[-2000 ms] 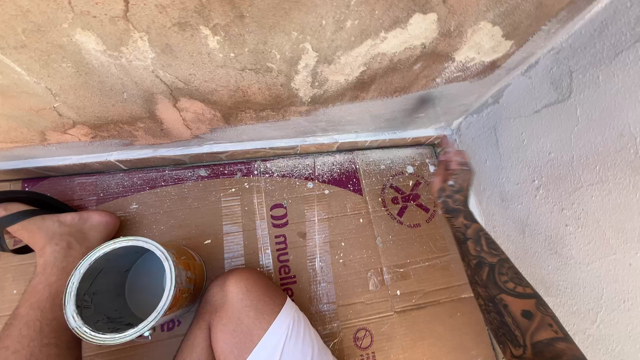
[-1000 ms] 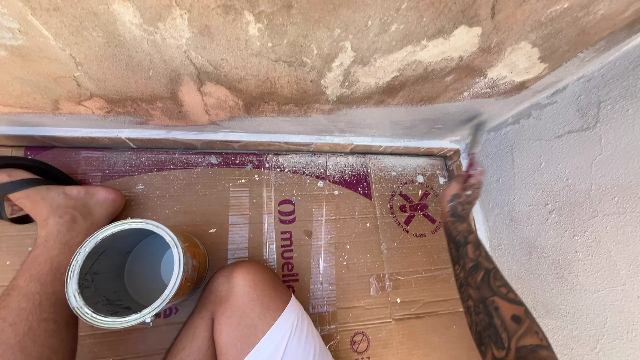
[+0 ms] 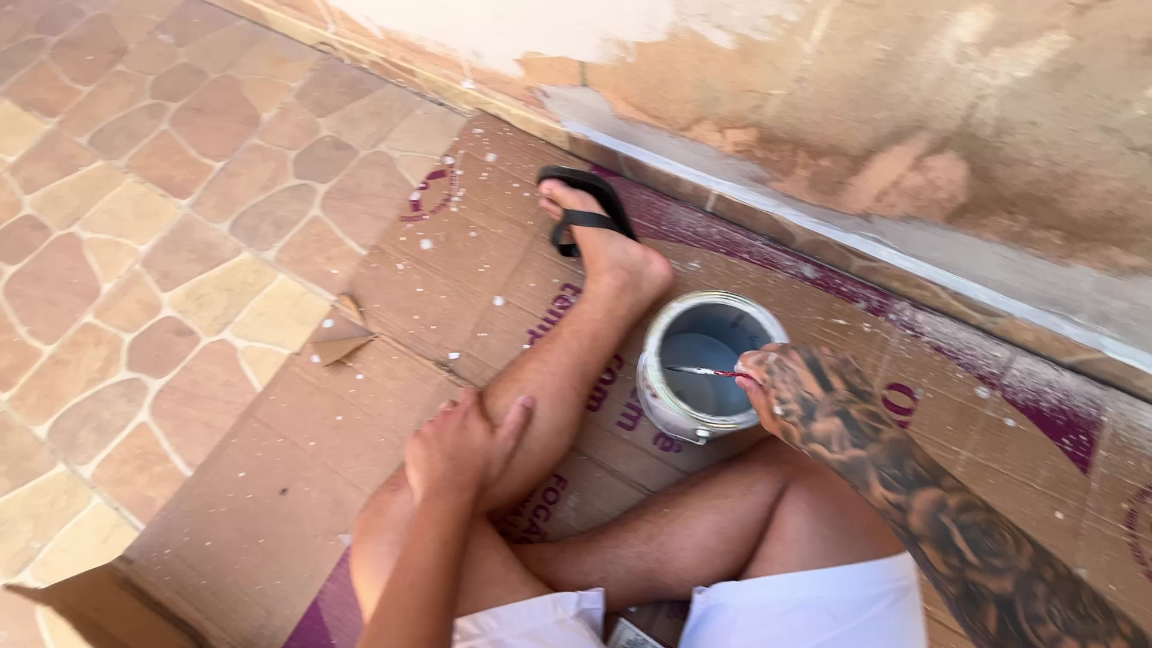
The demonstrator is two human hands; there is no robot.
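Observation:
My right hand [image 3: 776,382], at the end of a tattooed forearm, grips the red handle of a small paintbrush [image 3: 706,371] over the mouth of an open metal paint can [image 3: 650,378]. Pale thin liquid lies in the can; whether the brush tip touches it I cannot tell. My left hand [image 3: 463,445] rests on my lower leg, its fingers spread and holding no tool. The can stands on flattened cardboard [image 3: 432,297], between my foot in a black flip-flop [image 3: 621,202] and my bent knee.
Paint-spattered cardboard covers the floor beneath me, with a raised flap [image 3: 99,607] at lower left. Stone-patterned paving [image 3: 180,225] extends to the left. A patchy wall [image 3: 864,117] rises ahead, with a tiled skirting [image 3: 792,229] and a pale painted strip along its base.
My right hand has moved from the wall corner to the paint can with the brush. The view has swung left, bringing my left hand and the stone-patterned floor into sight.

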